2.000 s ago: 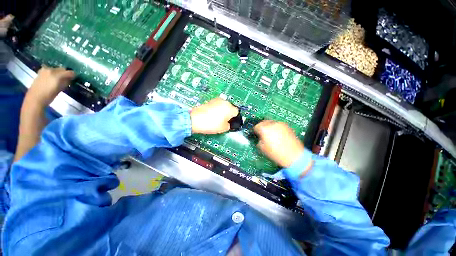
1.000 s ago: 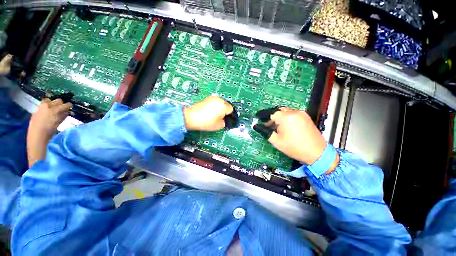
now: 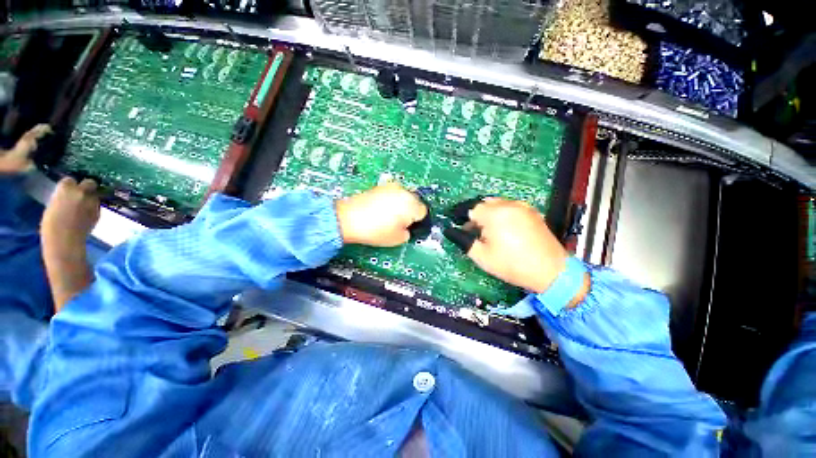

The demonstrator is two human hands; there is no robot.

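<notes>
A large green circuit board (image 3: 376, 134) lies in a black carrier with dark red side bars (image 3: 583, 170) in front of me. My left hand (image 3: 385, 215) is low over the board's middle, its black-covered fingertips pointing right; whether it holds a part cannot be told. My right hand (image 3: 510, 240) is just right of it, thumb and finger in black finger cots and spread apart, with no part visible between them. A light blue wrist strap (image 3: 564, 283) is round the right wrist. A small pale part (image 3: 435, 238) shows on the board between the hands.
A second board (image 3: 161, 116) lies in its carrier at left, with another person's hands (image 3: 70, 215) at its near edge. Cream parts (image 3: 594, 43) and blue-violet parts (image 3: 700, 77) lie heaped in bins behind the metal rail (image 3: 501, 79). A blue sleeve (image 3: 792, 385) shows at far right.
The view has tilted and shifted. My right hand's fingers, bunched close to the board two seconds ago, are now spread. My left hand stays near the board's middle. The neighbour's hands moved slightly.
</notes>
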